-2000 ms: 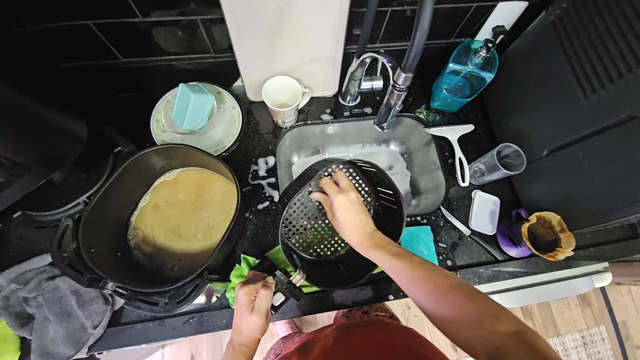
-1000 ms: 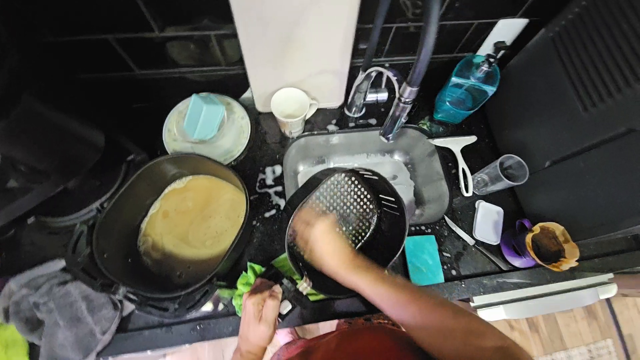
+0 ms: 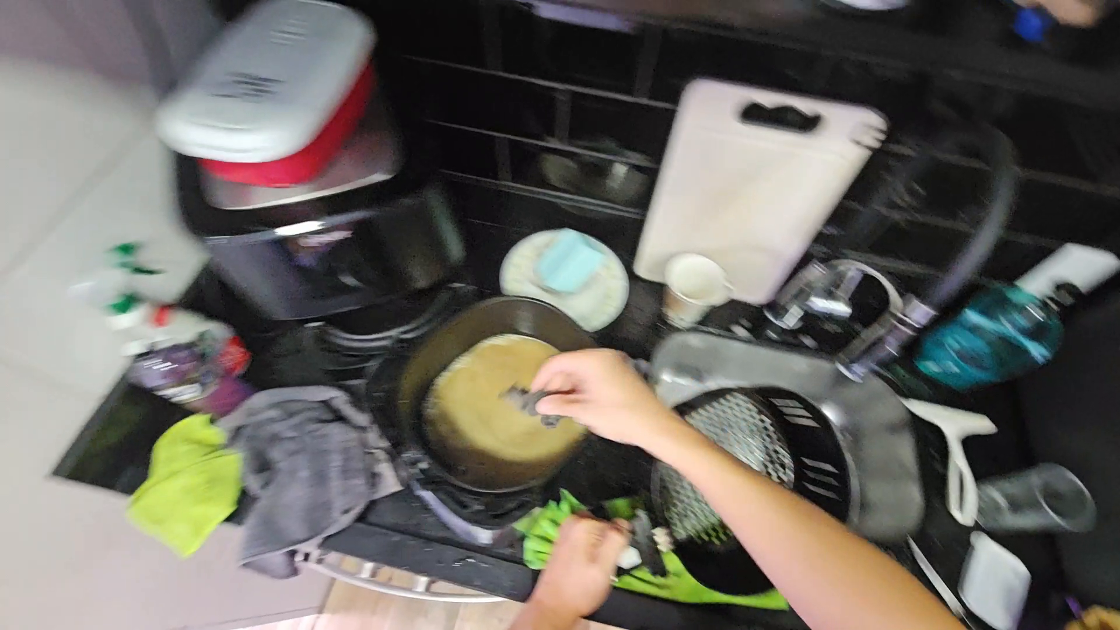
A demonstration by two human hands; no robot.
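My right hand point(image 3: 604, 394) pinches a small dark grey piece, too blurred to identify, above a black air fryer drawer point(image 3: 429, 350) that holds cloudy tan liquid point(image 3: 490, 394). At the counter's front edge, my left hand point(image 3: 582, 560) has its fingers bent beside a bright green cloth point(image 3: 542, 534) and a small dark item; whether it grips either is unclear. Right of my left hand, a black basket with a perforated metal plate point(image 3: 735, 437) rests partly over the grey sink point(image 3: 884, 464).
An air fryer point(image 3: 341, 254) carries a red container with a white lid point(image 3: 271, 87). Grey point(image 3: 306, 472) and lime cloths point(image 3: 188, 481) lie left. Behind are a plate point(image 3: 604, 293) with a blue block, a mug point(image 3: 696, 284) and a cutting board point(image 3: 761, 184). A glass point(image 3: 1037, 499) lies right.
My right hand has moved left from inside the perforated basket to above the drawer of liquid, with a small dark piece in its fingers. The view has swung left.
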